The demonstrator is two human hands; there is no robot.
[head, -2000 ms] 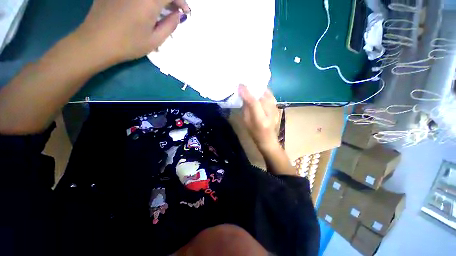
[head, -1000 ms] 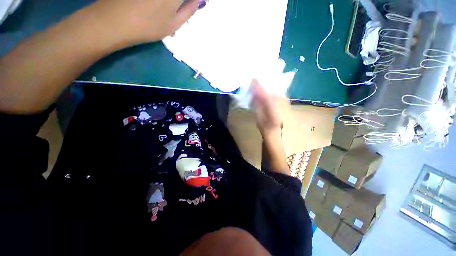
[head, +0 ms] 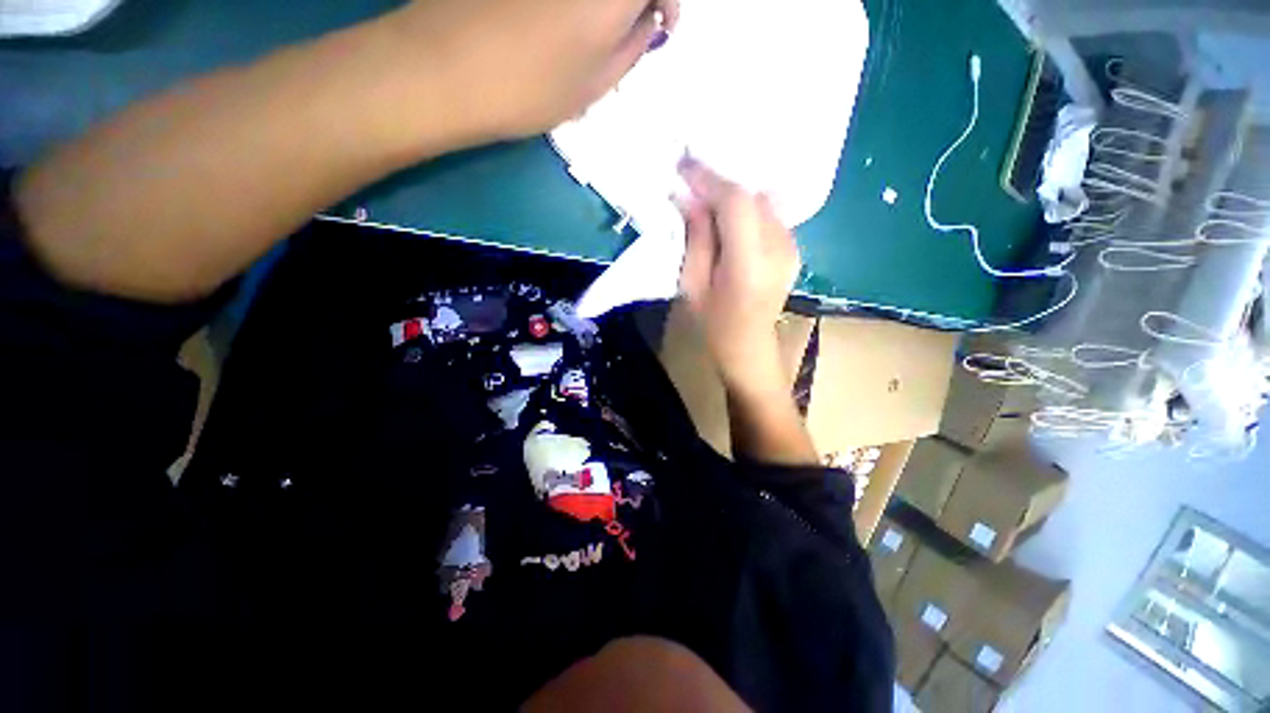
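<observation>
A flat white hexagonal housing (head: 773, 105), strongly overexposed, lies over the green bench top near its front edge, with small tabs on its lower left edge. My left hand (head: 564, 63) is at its upper left side, thumb and fingers bent at the housing; the top of the picture partly cuts this hand off. My right hand (head: 741, 251) is at the housing's lower part and holds a limp white cloth (head: 638, 272), which hangs past the bench edge. Cloth and housing blend in the glare, so where they touch is hard to see.
On the green bench (head: 891, 258) at right lie a white cable (head: 933, 188), a dark phone-like object (head: 1031, 126) and a crumpled white wad (head: 1067, 160). Coiled white cords (head: 1177, 334) hang at far right. Cardboard boxes (head: 877, 376) stand below the bench. A white item (head: 56, 14) shows at top left.
My right hand has moved up and inward onto the housing's lower part, and the cloth now hangs to its left. The view has shifted, placing the housing and left hand farther right.
</observation>
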